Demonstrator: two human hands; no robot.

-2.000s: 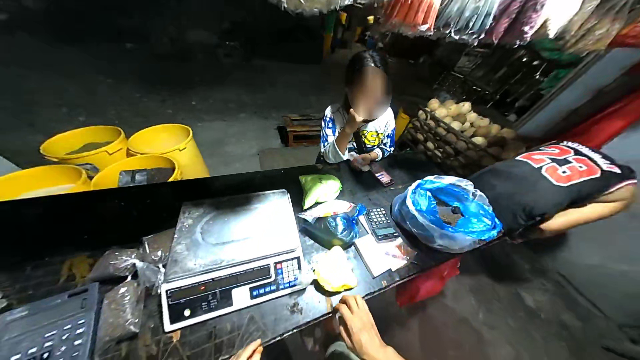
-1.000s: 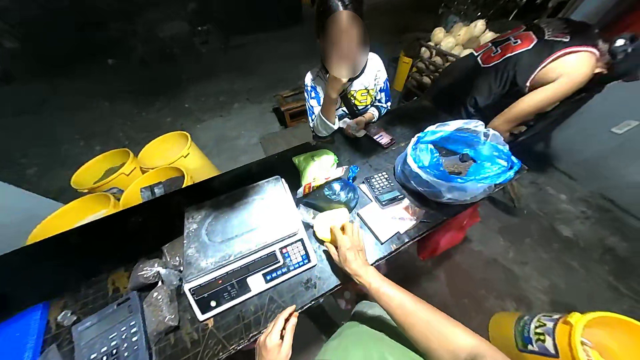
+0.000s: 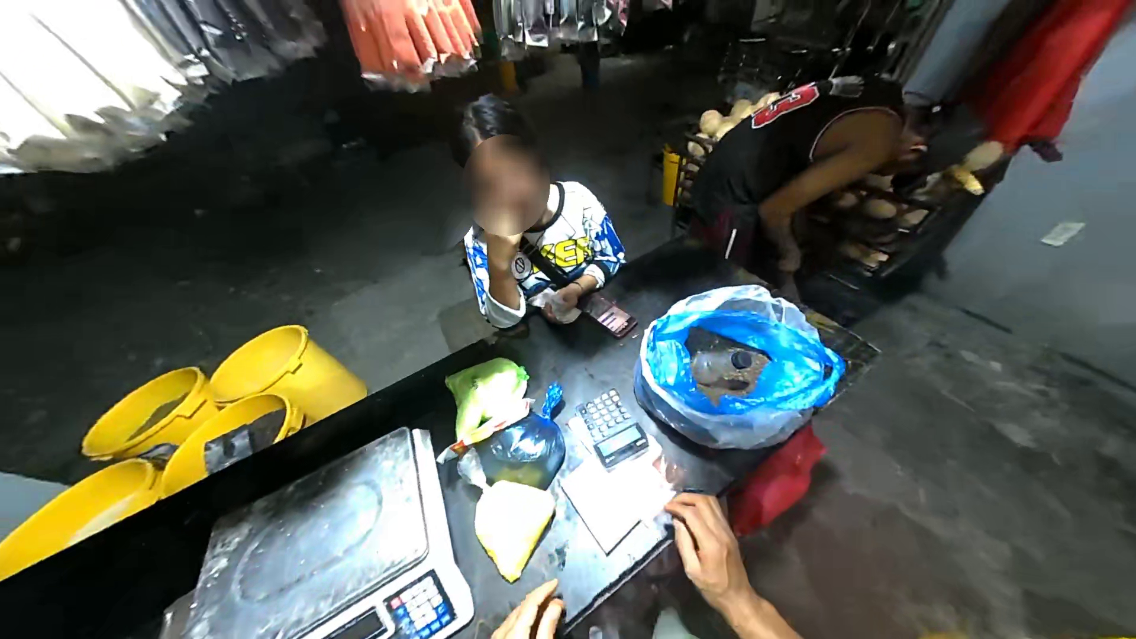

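My left hand rests at the counter's near edge, at the bottom of the view, below a plastic bag of yellow material and right of a digital weighing scale. My right hand lies at the edge by the lower right of a white paper pad; whether its fingertips hold anything is unclear. A calculator sits on the top of the pad. Left of it are a dark tied plastic bag and a green bag. A large blue and clear plastic bag stands at right.
Across the counter one person sits by a phone; another person in a black jersey bends at right by a rack of round produce. Yellow buckets stand beyond the counter at left. A red bag hangs at its right.
My right hand has left the yellow bag and moved right, to beside the paper pad. The person in the black jersey, whose arm was by the counter's end, now leans toward the produce. The view has shifted.
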